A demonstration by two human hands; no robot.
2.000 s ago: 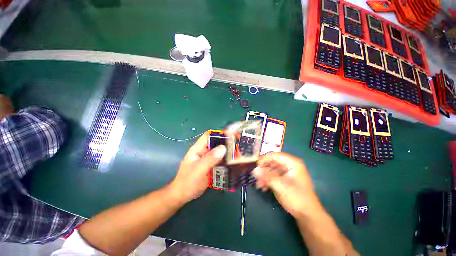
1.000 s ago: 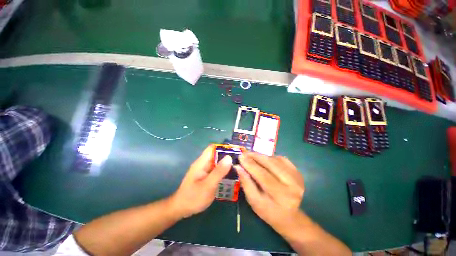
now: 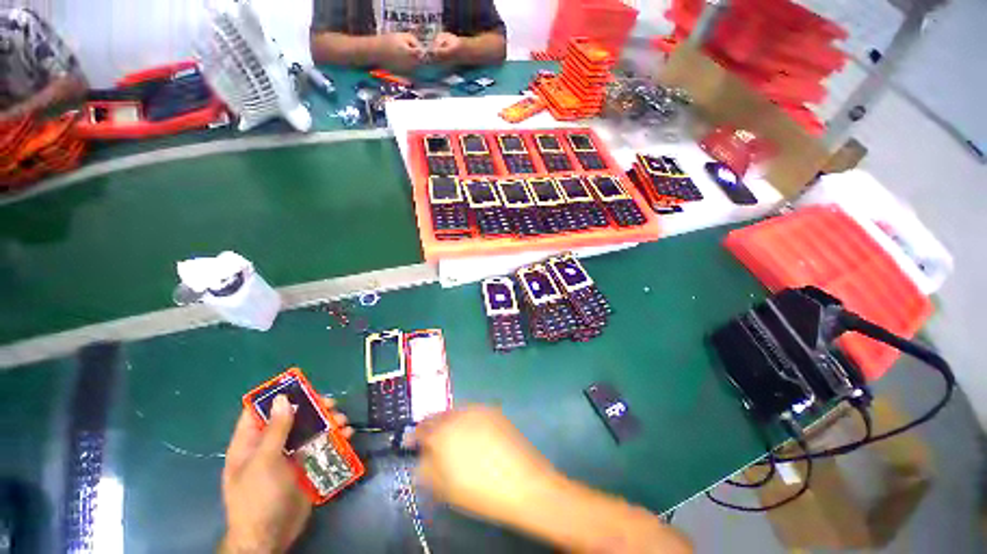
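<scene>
My left hand (image 3: 263, 471) holds an orange phone housing (image 3: 306, 435) with a dark screen at its upper end and a greenish-silver circuit board at its lower end; the thumb rests on the screen. My right hand (image 3: 471, 460) is blurred, low over the mat just right of the housing; its fingertips are at a small dark item, and whether they grip it cannot be told. A thin tool (image 3: 412, 506) lies below those fingertips. A black front frame with keypad (image 3: 386, 373) and an orange shell with a white rectangle (image 3: 430, 373) lie side by side behind my hands.
Several keypad phones (image 3: 501, 314) lie behind right, before a red-orange phone tray (image 3: 431, 229). A battery (image 3: 613, 412) lies right of my right hand. A black cabled device (image 3: 774, 357) stands at the right. A white bottle (image 3: 248, 302) stands back left. A person's hands (image 3: 424, 47) show across the bench.
The view has swung up and right. My right hand has left the housing and moved to the mat on its right. My left hand still holds the housing, now tilted.
</scene>
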